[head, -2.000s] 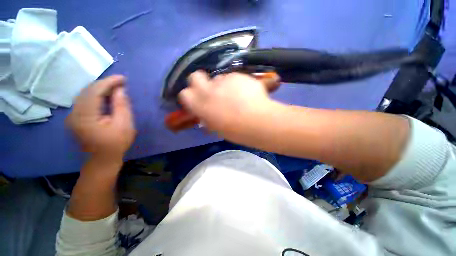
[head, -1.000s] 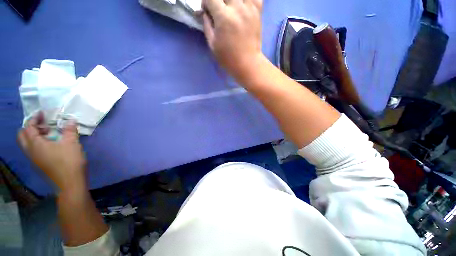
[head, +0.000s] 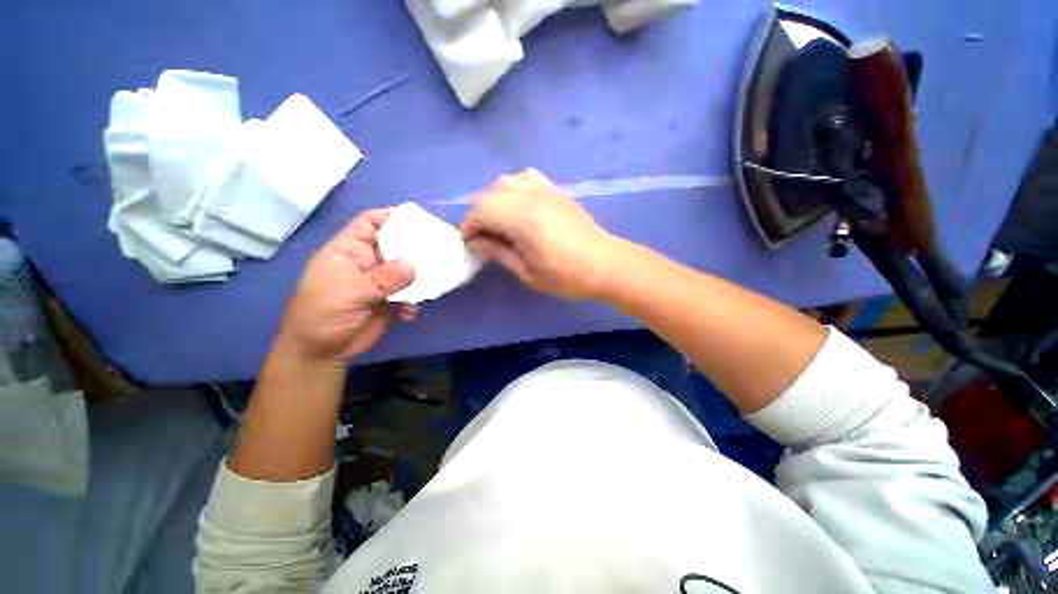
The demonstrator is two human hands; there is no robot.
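A small white fabric piece (head: 425, 252) is held up over the front part of the blue-violet cloth. My left hand (head: 354, 290) grips its left side, with the thumb on top. My right hand (head: 537, 236) is at its right edge, fingertips closed on that edge. The piece has a pointed upper end; its far side is hidden. A fan of flat, overlapping white pieces (head: 267, 174) lies to the left. Looser, rumpled white pieces (head: 470, 46) lie at the top centre, partly out of view.
The steam iron (head: 801, 128) with a reddish-brown handle stands at the right. Its black hose (head: 911, 284) runs down to the right edge. A pale streak and a thin dark thread lie on the blue-violet cloth (head: 603, 313). Clutter shows below the table edge.
My right hand has come back from the top pieces to the middle. My left hand has left the fan and now holds a white piece. The iron, gripped two seconds ago, is parked at right.
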